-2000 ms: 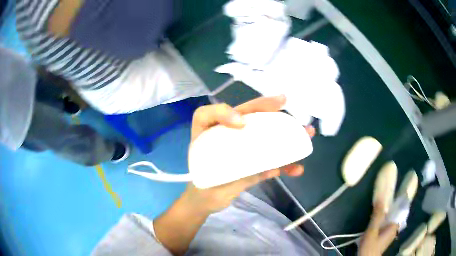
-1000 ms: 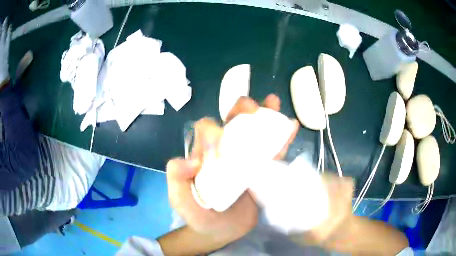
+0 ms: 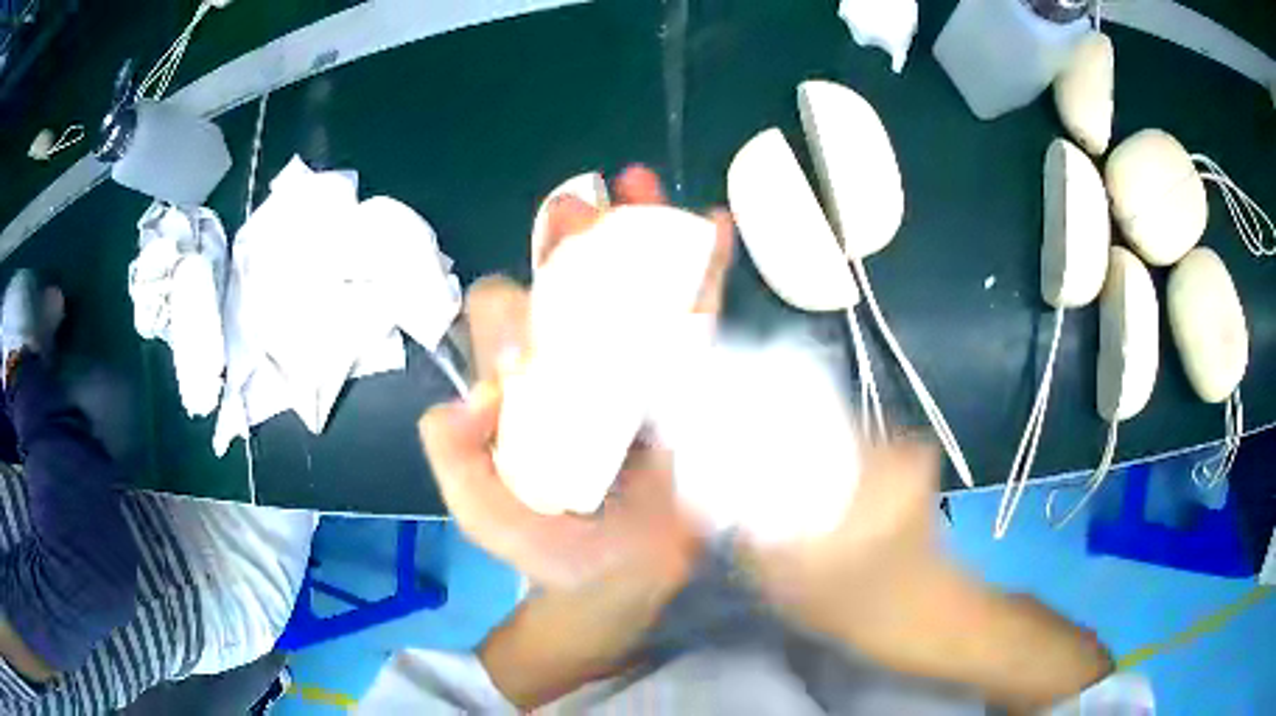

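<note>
My left hand [image 3: 574, 518] is wrapped around a wired mouse [image 3: 595, 336], which glares pure white, in the middle of the view. A short piece of thin cord shows at the hand's left side. My right hand [image 3: 854, 532] is blurred and holds a white wiping cloth [image 3: 770, 441] against or close beside the mouse's lower right side. The edge between cloth and mouse is lost in glare. Another mouse [image 3: 571, 200] lies on the bench, partly hidden behind my left fingers.
The dark green bench [image 3: 560, 84] holds spare wipes [image 3: 315, 280] at left, two mice [image 3: 791, 217] right of centre, several corded mice [image 3: 1156, 196] at far right, a left bottle [image 3: 175, 154], a right bottle [image 3: 987, 56] and a small wad [image 3: 882, 25]. A co-worker's sleeve [image 3: 70, 490] is at far left.
Since one second ago the view has shifted, so the bench items sit higher or further left. Both hands stay together at the mouse. Two seconds ago the cloth hand was apart, at the right.
</note>
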